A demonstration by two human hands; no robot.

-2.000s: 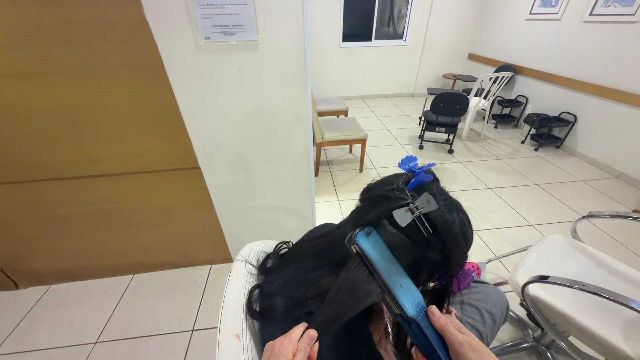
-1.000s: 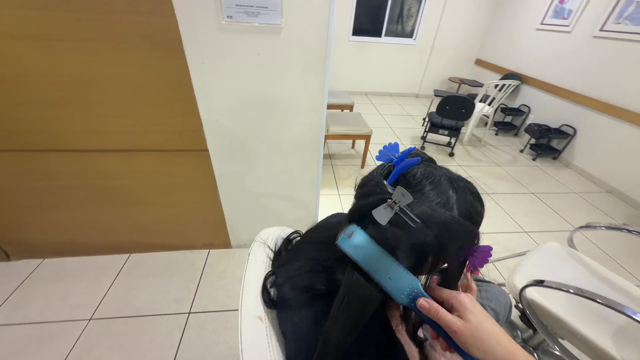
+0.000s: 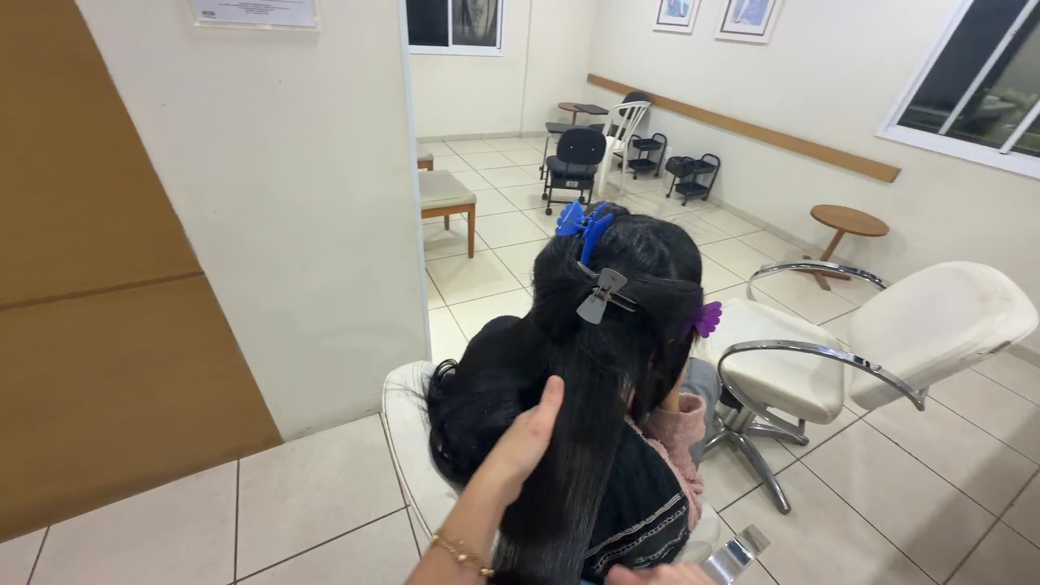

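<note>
Long black hair [image 3: 581, 439] hangs down the back of a seated person. My left hand [image 3: 528, 443] is against the left side of a smooth section, thumb up, its fingers hidden behind the hair. At the bottom edge, my right hand [image 3: 662, 575] is mostly cut off; a sliver of the blue flat iron [image 3: 591, 582] shows beside it, at the lower end of the section. A blue claw clip [image 3: 587, 227] and a grey metal clip [image 3: 603, 296] hold hair at the back of the head; a purple clip [image 3: 705, 319] is at its right side.
The person sits in a white chair [image 3: 406, 414]. A white salon chair [image 3: 780, 357] with chrome armrests stands close at the right. To the left is a white wall [image 3: 268, 219] beside a brown panel [image 3: 106, 325]. Beyond are a cushioned bench, a black chair and black trolleys.
The flat iron has gone from the upper part of the section to the bottom edge of the view, with my right hand. My left hand, unseen one second ago, is now beside the hair.
</note>
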